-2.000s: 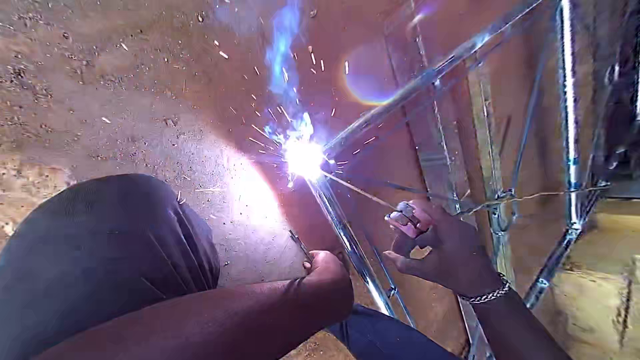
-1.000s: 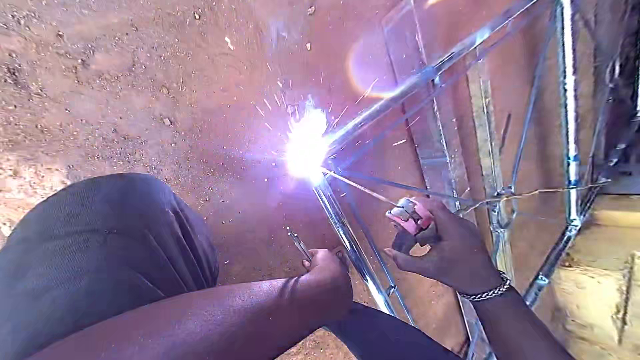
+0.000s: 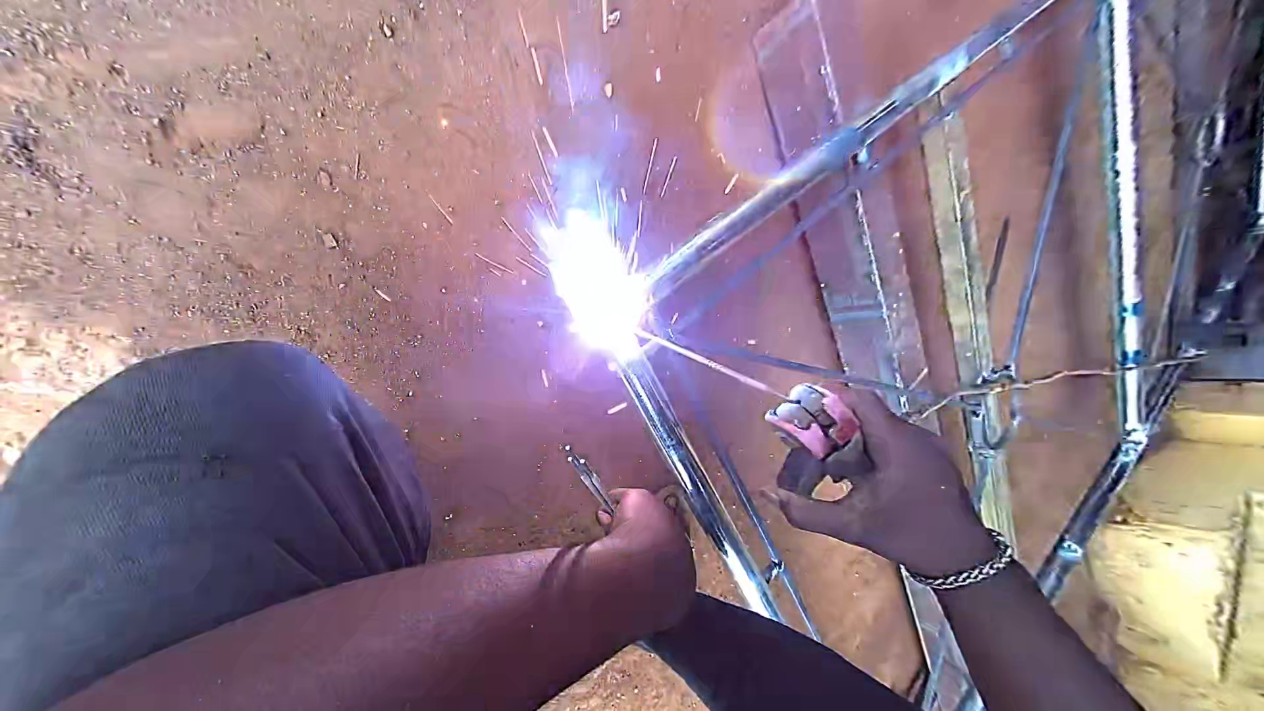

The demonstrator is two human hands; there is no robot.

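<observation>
My right hand [image 3: 879, 484], with a chain bracelet at its wrist, grips a welding electrode holder [image 3: 815, 420] with pink-red jaws. A thin welding electrode [image 3: 716, 367] runs from it up and left to a bright welding arc [image 3: 597, 286]. The arc burns where two shiny metal tubes [image 3: 691, 469] of a frame meet, and its glare hides the joint. Sparks fly around it. Below the arc, my left hand [image 3: 642, 533] is closed on a thin metal tool [image 3: 588, 477], whose kind I cannot tell; its tip points up and left, apart from the arc.
More bars of the metal frame [image 3: 1126, 197] stretch across the right side. A flat metal strip [image 3: 963, 247] and a thin wire [image 3: 1066, 375] lie there. Yellowish blocks [image 3: 1175, 583] sit at the lower right. My trousered knee [image 3: 217, 454] is at the left, above reddish ground [image 3: 247, 197].
The electrode between holder and arc looks shorter than two seconds ago. The arc's glow and sparks have changed shape. Both hands keep nearly the same places and holds.
</observation>
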